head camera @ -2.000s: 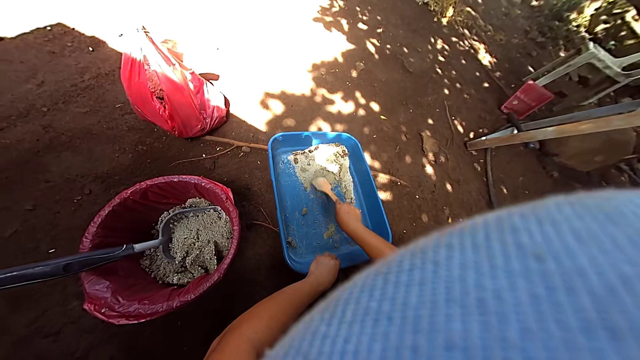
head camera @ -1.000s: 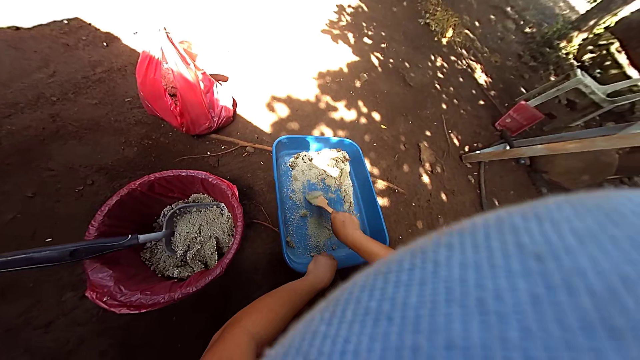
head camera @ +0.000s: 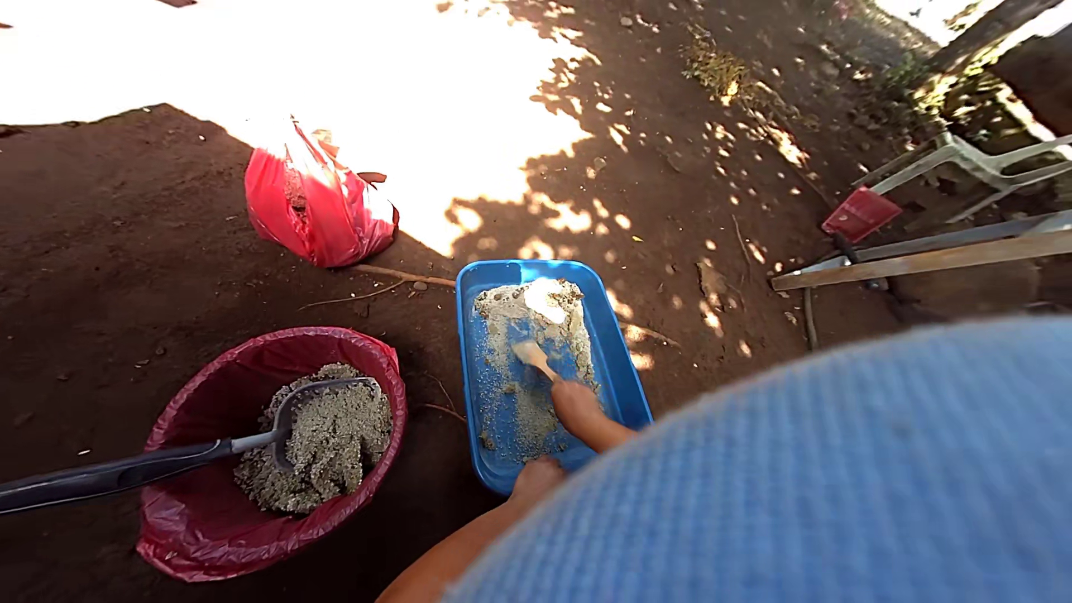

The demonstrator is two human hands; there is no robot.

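A blue plastic tray (head camera: 620, 377) lies on the soil, with pale grains of litter (head camera: 501, 314) spread over its bottom and heaped toward its far end. My right hand (head camera: 579, 407) holds a wooden-handled spatula or brush (head camera: 531, 353), whose pale flat head touches the grains near the tray's middle. At the tray's near rim is my left hand (head camera: 538, 479), its fingers around the edge. To the left, a bin lined with a dark red plastic bag (head camera: 197, 511) contains grey litter (head camera: 335, 435). A scoop with a long dark handle (head camera: 117, 471) rests in that litter.
Behind the bin stands a full red plastic bag (head camera: 314, 205), near a thin stick (head camera: 402, 275) on the ground. At the right are a red dustpan (head camera: 861, 215), wooden bars (head camera: 921, 261) and an overturned white plastic chair (head camera: 988, 163). Blue cloth (head camera: 796, 486) covers the lower right.
The tool's head has moved back and forth over the grains, and more of the tray's blue bottom shows near its middle than two seconds ago. My left hand remains at the near rim.
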